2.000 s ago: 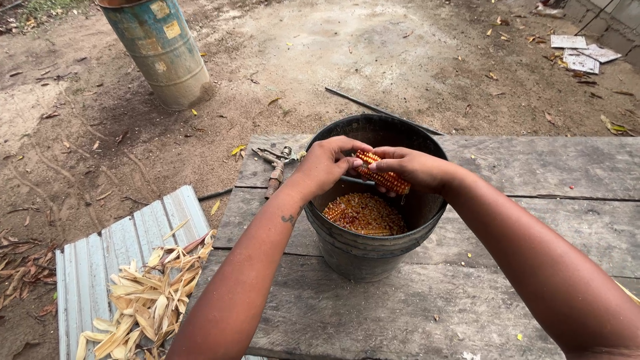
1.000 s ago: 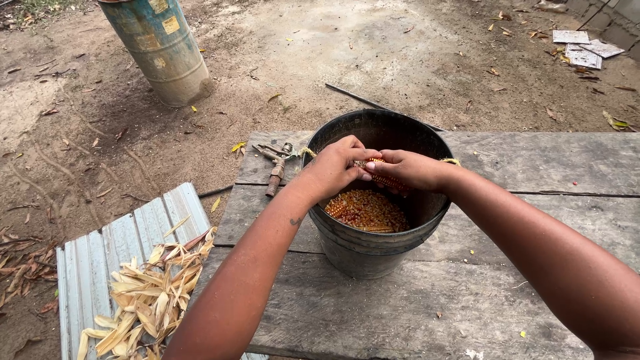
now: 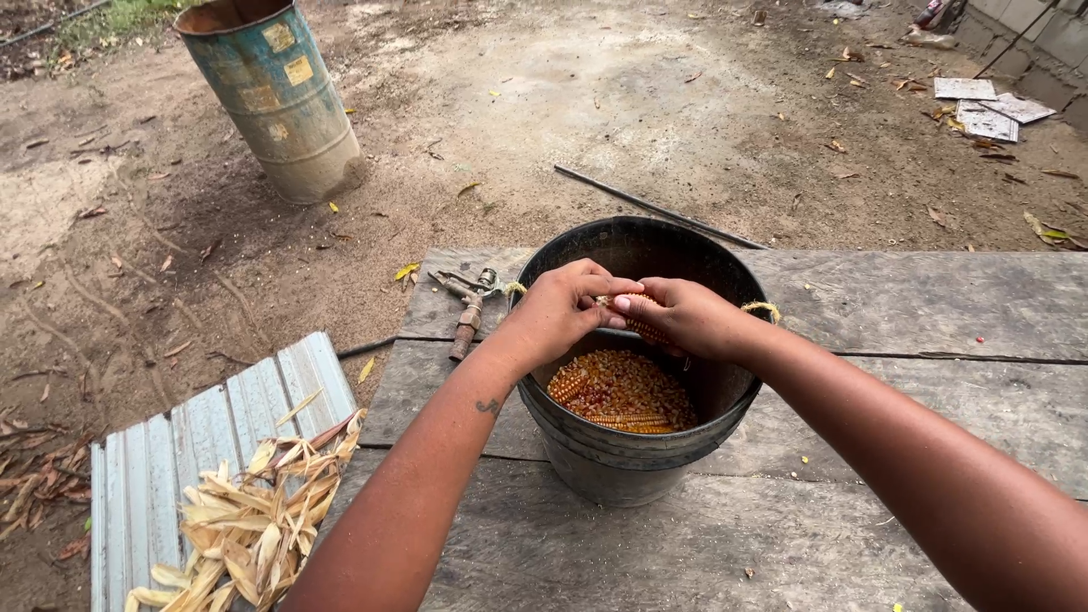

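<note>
My left hand [image 3: 571,308] and my right hand [image 3: 690,316] meet over the mouth of a black plastic bucket [image 3: 629,455], both gripping one ear of dried corn [image 3: 644,330]. The fingers cover much of the ear. Loose orange and red kernels [image 3: 629,378] lie inside the bucket, with ears of corn [image 3: 629,422] among them, one at the near side and another at the left. Yellowish rope [image 3: 762,309] shows at both sides of the rim.
The bucket stands on a weathered plank table [image 3: 918,425]. A rusty metal pipe fitting with a valve [image 3: 467,314] lies left of it. Dry corn husks [image 3: 246,527] rest on corrugated metal sheeting [image 3: 204,408]. Beyond stand a rusted drum [image 3: 289,110] and, on the ground, a thin black rod [image 3: 654,206].
Both hands stay over the bucket with the ear between them. The ear's cob was more exposed two seconds ago, and the fingers have shifted around it.
</note>
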